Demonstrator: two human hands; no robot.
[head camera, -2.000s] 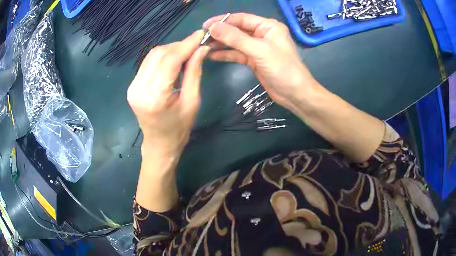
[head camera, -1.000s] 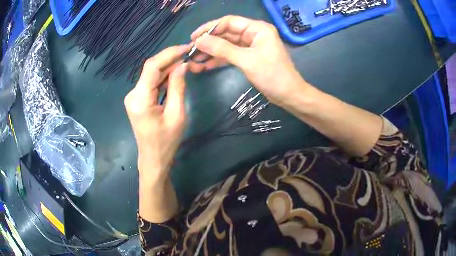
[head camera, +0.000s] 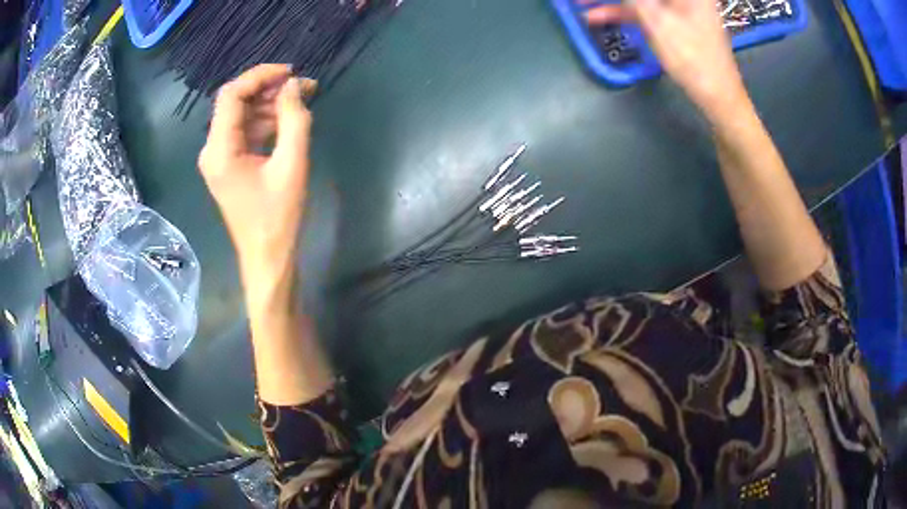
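Note:
My left hand is raised at the lower edge of the pile of black wires, thumb and fingers curled close together. A small light tip shows at its fingertips, too small to name. My right hand is over the blue parts tray, partly cut off by the top edge. What its fingers touch is unclear. Black sleeves and silver pins lie in the tray. Finished leads with silver pins lie on the green mat, their black wires running left.
A long clear bag of silver pieces lies at the left, its open end crinkled. A black box with a yellow label and thin cables sit at lower left. Another blue tray's edge shows at top left.
My hands have moved apart, the right to the tray and the left beside the wire pile. The silver pin no longer shows between them. Another silver pin appears at the lead group's upper end.

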